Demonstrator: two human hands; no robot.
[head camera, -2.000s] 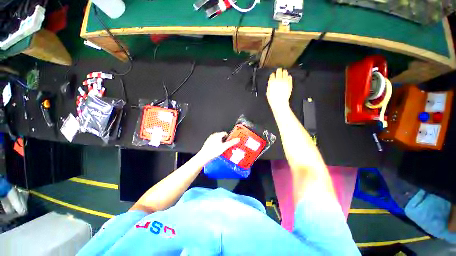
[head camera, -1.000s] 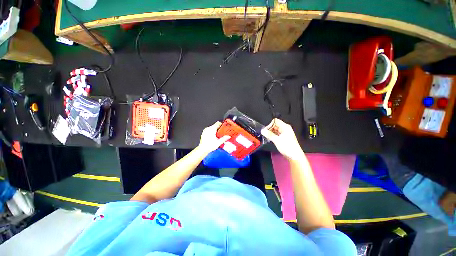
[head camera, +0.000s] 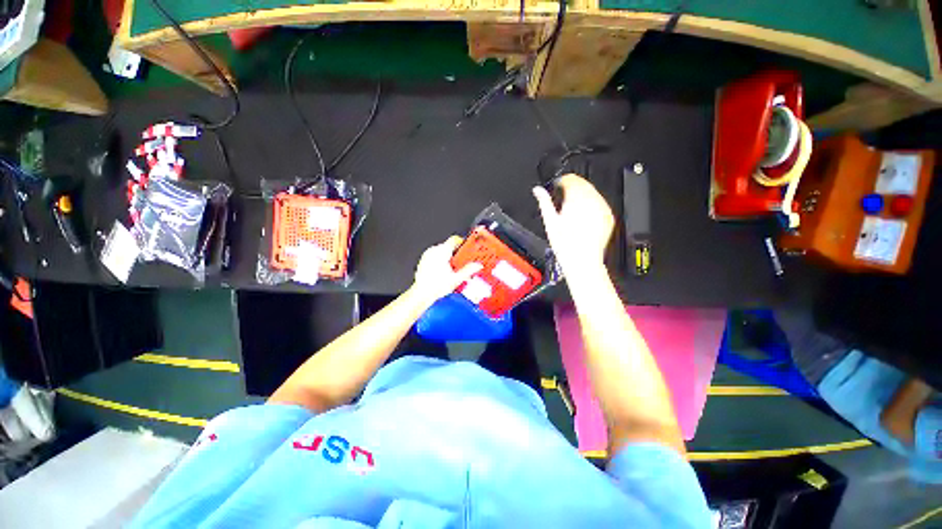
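Observation:
My left hand (head camera: 441, 270) grips a red set-top box (head camera: 498, 274) with white labels, tilted at the bench's front edge, in a clear plastic bag (head camera: 508, 224) bunched at its upper side. My right hand (head camera: 581, 223) is just right of the box, by thin black cables (head camera: 567, 161) on the mat; whether its fingers hold a cable cannot be told. A second red set-top box (head camera: 310, 237) lies on its bag to the left, with black leads running from its upper side.
A black remote control (head camera: 637, 218) lies right of my right hand. Farther right are a red tape dispenser (head camera: 741, 153) and an orange test box (head camera: 860, 212). Bagged black units (head camera: 171, 222) lie left. A green-topped shelf (head camera: 362, 12) spans the back. A person's sleeve (head camera: 864, 386) shows lower right.
My right hand went from the back of the bench to the box's right end, then back up a little beside the cables. The cables now lie nearer the box. My left hand still holds the box.

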